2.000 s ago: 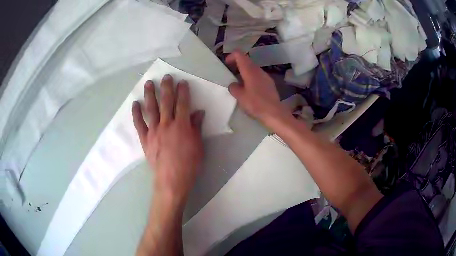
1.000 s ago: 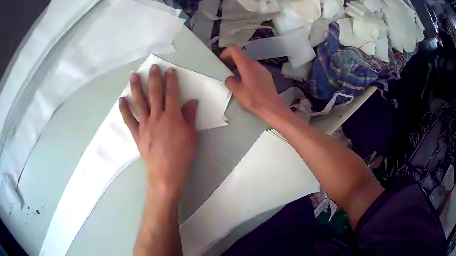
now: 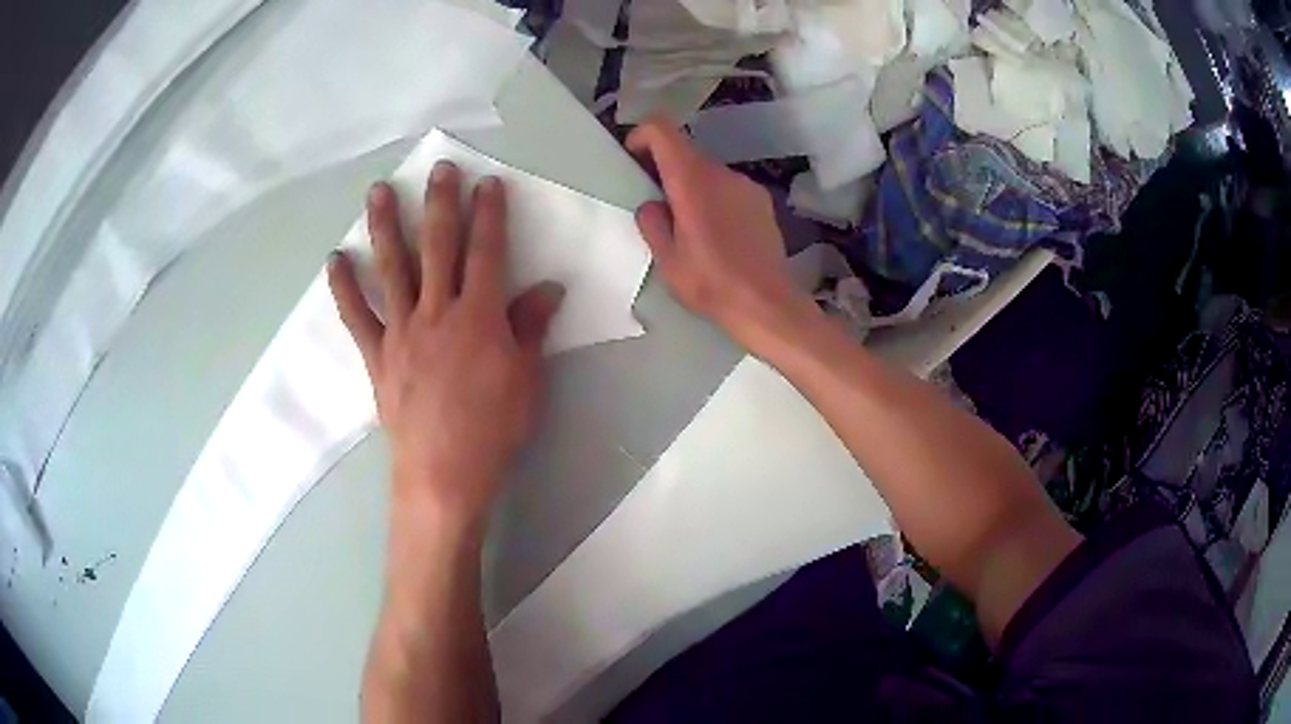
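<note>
A white cut panel (image 3: 581, 269) lies on the pale grey-green table (image 3: 595, 439); its narrow strip runs to the lower left and its wide end has an angled edge. My left hand (image 3: 450, 318) lies flat on the wide part, palm down with fingers spread. My right hand (image 3: 708, 219) is at the table's far right edge, its thumb on the table beside the panel's end and its fingers curled over the edge. Whether it touches the panel is hard to tell. A stack of white cut panels (image 3: 708, 495) lies nearest my body, partly beneath my right forearm.
Long white pieces (image 3: 326, 127) lie in curved rows along the opposite side. Beyond the right edge, a wooden-edged bin holds white and grey scraps (image 3: 835, 127) and blue plaid cloth (image 3: 942, 205). Small dark spots (image 3: 88, 569) mark the table at lower left.
The panel and my left hand have shifted slightly up and left in the view. My right hand remains at the table edge, its fingers a little more curled down than two seconds ago.
</note>
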